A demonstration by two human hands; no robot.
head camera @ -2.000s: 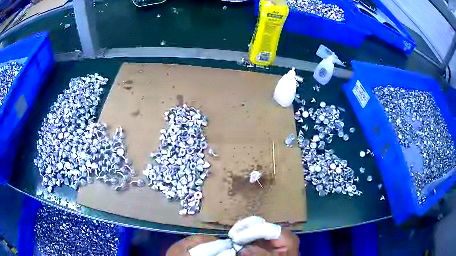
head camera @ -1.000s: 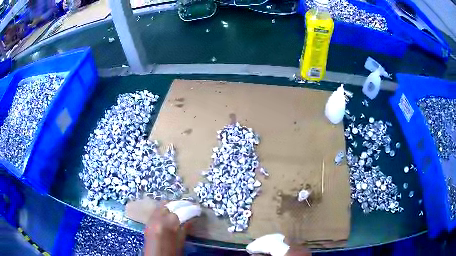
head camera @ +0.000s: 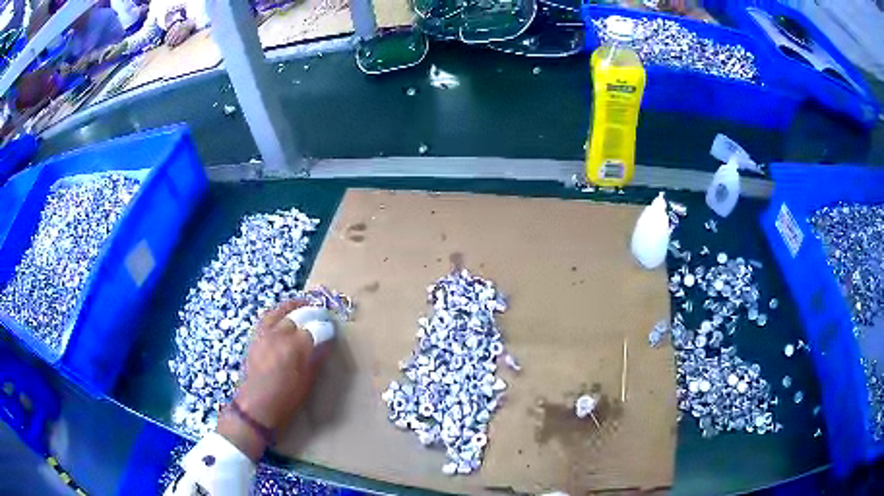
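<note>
My left hand [head camera: 283,358], with a white finger cover, reaches over the right side of the large silver fittings pile [head camera: 228,315], at the cardboard's left edge. Its fingertips are hidden, so I cannot tell whether it holds anything. Of my right hand only a white sliver, seemingly a finger cover [head camera: 554,493], shows at the bottom edge. A loose pile of silver ring fittings [head camera: 451,363] lies mid-cardboard. Stemmed caps [head camera: 722,373] lie scattered right of the cardboard [head camera: 572,232]. A small white piece with a stick [head camera: 584,405] sits on a dark stain, near a thin wooden stick [head camera: 625,370].
A white squeeze bottle [head camera: 651,234] stands at the cardboard's top right, with a translucent bottle [head camera: 723,189] beyond. A yellow bottle [head camera: 615,116] stands behind. Blue bins of silver parts flank the bench, left [head camera: 141,266] and right [head camera: 803,252]. Glass lids [head camera: 392,52] and people's hands show opposite.
My left hand has moved from the cardboard's front edge up and left onto the large pile. My right hand has dropped almost out of the picture. The view has tilted up slightly.
</note>
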